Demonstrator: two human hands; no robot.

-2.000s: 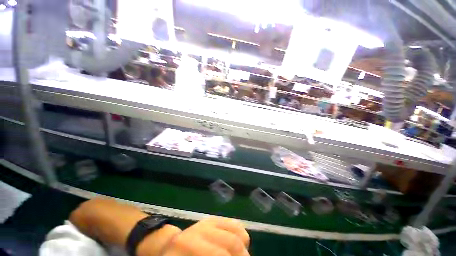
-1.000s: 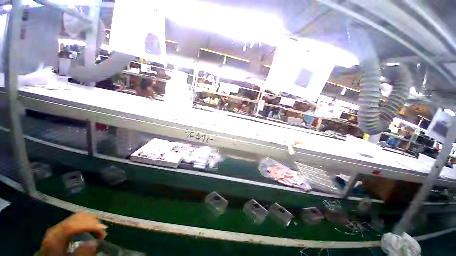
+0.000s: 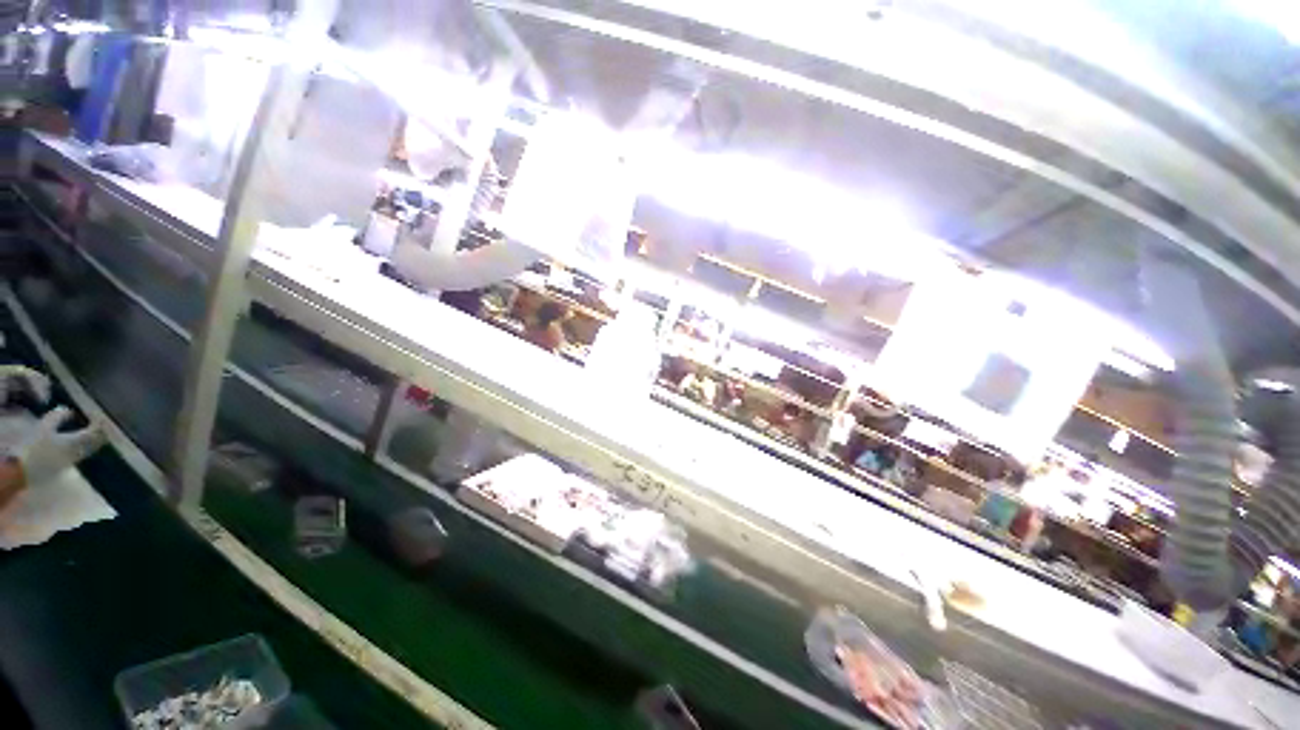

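Observation:
Neither of my hands is in view. Nearest in front of me, at the bottom left, a translucent tub [image 3: 207, 692] holds a heap of small white plastic parts and is cut off by the lower edge. On the green conveyor belt lie clear plastic housings: one upright-looking housing [image 3: 318, 523] behind the pale rail, a blurred one [image 3: 418, 535] to its right, and a partly cut-off one [image 3: 666, 709] at the bottom edge.
A neighbour's gloved hand [image 3: 57, 445] is over a white sheet [image 3: 54, 506] at the far left. A metal post [image 3: 221, 335] stands beside the belt rail [image 3: 321, 623]. The shelf beyond holds a white parts tray [image 3: 520, 492] and bagged parts [image 3: 873, 670].
The view has turned left and tilted. The bare hand seen at the bottom left one second ago is out of the picture. The parts tub and the neighbour's gloved hand have come into view.

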